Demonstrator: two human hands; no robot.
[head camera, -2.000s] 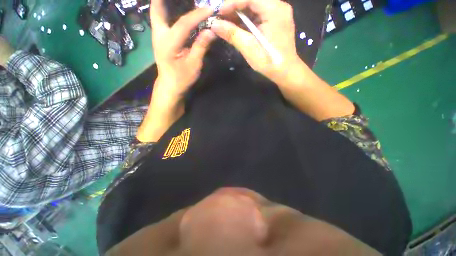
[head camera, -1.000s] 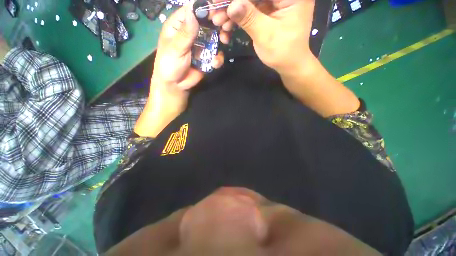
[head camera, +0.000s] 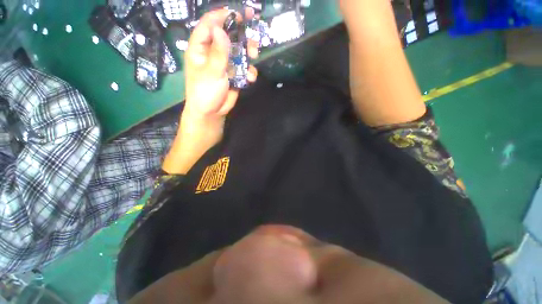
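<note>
A phone unit (head camera: 238, 64), dark and narrow with a shiny circuit face, is upright in my left hand (head camera: 208, 65), above the bench edge. My left fingers wrap around it and partly hide it, and its upper end is blurred. My right hand is cut off by the top edge; only the forearm and sleeve show at the upper right. Whether it holds anything cannot be seen.
Phones (head camera: 145, 59) lie piled on the green mat (head camera: 65, 56) at the upper left, with small white pieces around. A dark strip with white squares (head camera: 423, 25) and a blue bin (head camera: 484, 18) are upper right. A person in plaid (head camera: 53, 148) is at left.
My right hand has moved up and out of the picture, away from the phone unit. My left hand still holds the unit. More of the piled phones shows at the top.
</note>
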